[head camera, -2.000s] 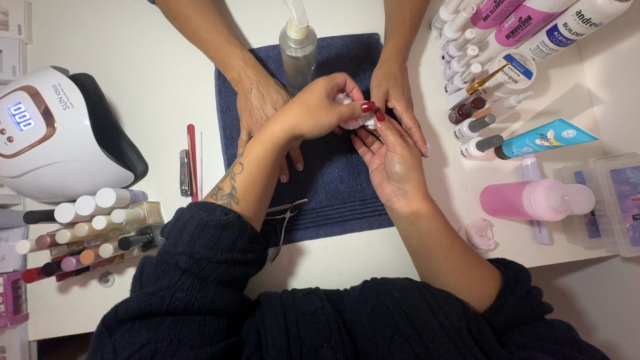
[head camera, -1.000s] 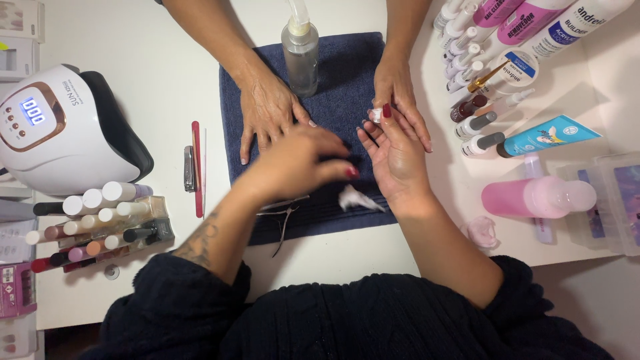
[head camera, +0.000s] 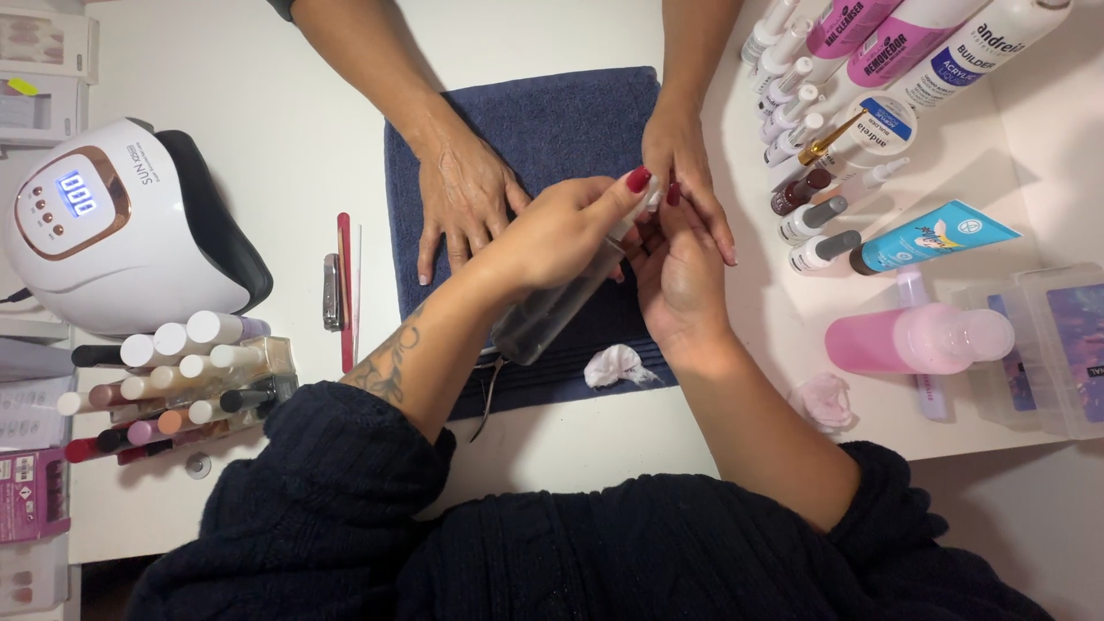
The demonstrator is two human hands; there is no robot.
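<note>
My left hand [head camera: 561, 228] is closed around a clear spray bottle [head camera: 552, 306], which is tilted over the navy towel [head camera: 552, 112] with its white nozzle toward the other person's fingertips. My right hand [head camera: 686, 285], palm up, holds a finger of that person's hand [head camera: 681, 151] on the right, near the nozzle; my fingers partly hide the contact. The person's other hand [head camera: 470, 190] lies palm down on the towel, beside my left forearm. A crumpled white cotton pad [head camera: 614, 366] rests at the towel's near edge. Metal nippers [head camera: 490, 388] lie partly under my left wrist.
Left: a nail lamp [head camera: 138, 224], a rack of polish bottles [head camera: 185, 379], a nail clipper [head camera: 332, 291] and a red nail file [head camera: 345, 293]. Right: several white bottles [head camera: 780, 112], a blue tube [head camera: 940, 237], a pink liquid bottle [head camera: 880, 339], a crumpled pink-white pad [head camera: 824, 403] and a plastic box [head camera: 1061, 345].
My left hand has let go of the white cotton, now on the towel, and taken hold of the spray bottle. Earlier the bottle stood at the towel's far edge. My right hand remains at the person's fingers.
</note>
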